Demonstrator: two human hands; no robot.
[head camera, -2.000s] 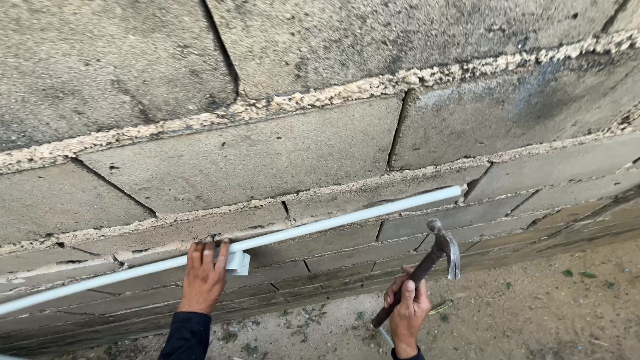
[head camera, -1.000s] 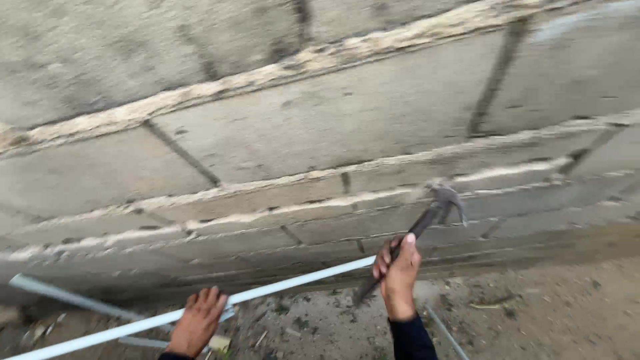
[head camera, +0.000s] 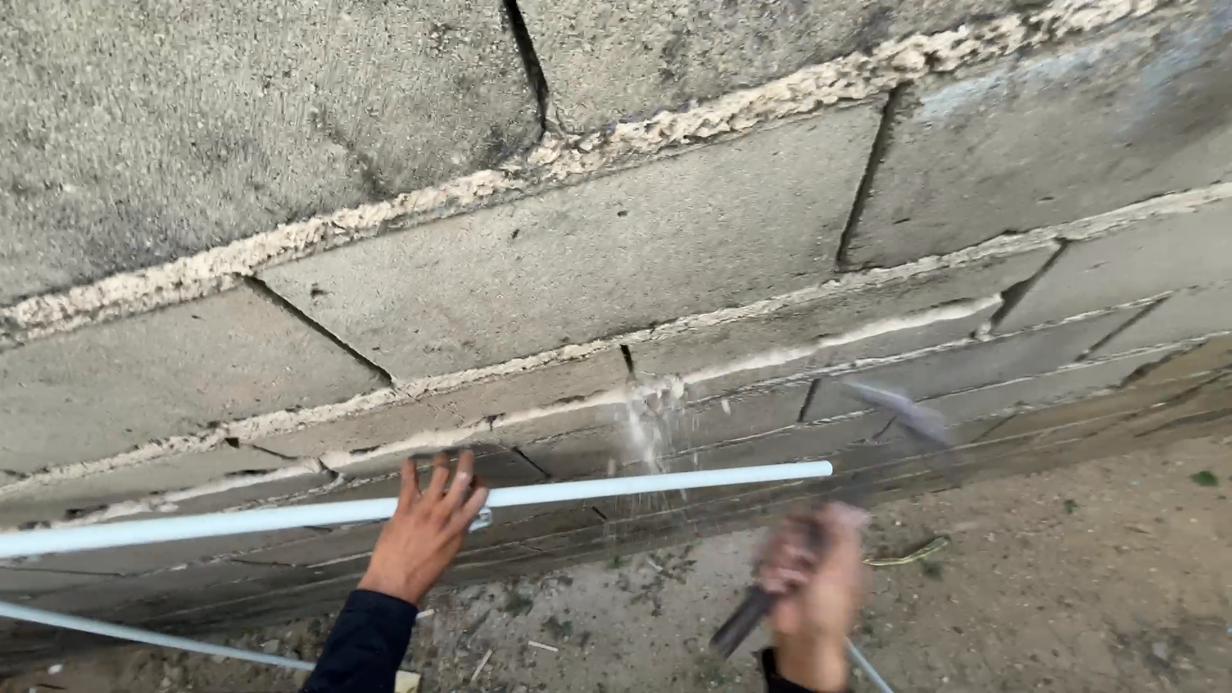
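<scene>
My left hand (head camera: 428, 529) is on a long light-blue plastic pipe (head camera: 654, 484), its fingers over the top of it; a small fitting or clip shows just beside the fingers. The pipe slants across in front of the concrete block wall (head camera: 577, 269), its free end to the right of my hand. At lower right my right hand (head camera: 811, 582) grips the handle of a claw hammer (head camera: 905, 414), blurred by motion, with the head up and to the right. Pale bits of mortar (head camera: 654, 423) fall from a wall joint between my hands.
A second thin light-blue pipe (head camera: 154, 635) lies at the lower left, and part of another thin piece (head camera: 866, 664) shows below my right hand. Dirt ground (head camera: 1059, 558) with small debris and sprigs runs along the foot of the wall.
Mortar fragments now fall from the joint, where none fell in the earlier frames. The pipe lay along the joint two seconds ago and is now below it.
</scene>
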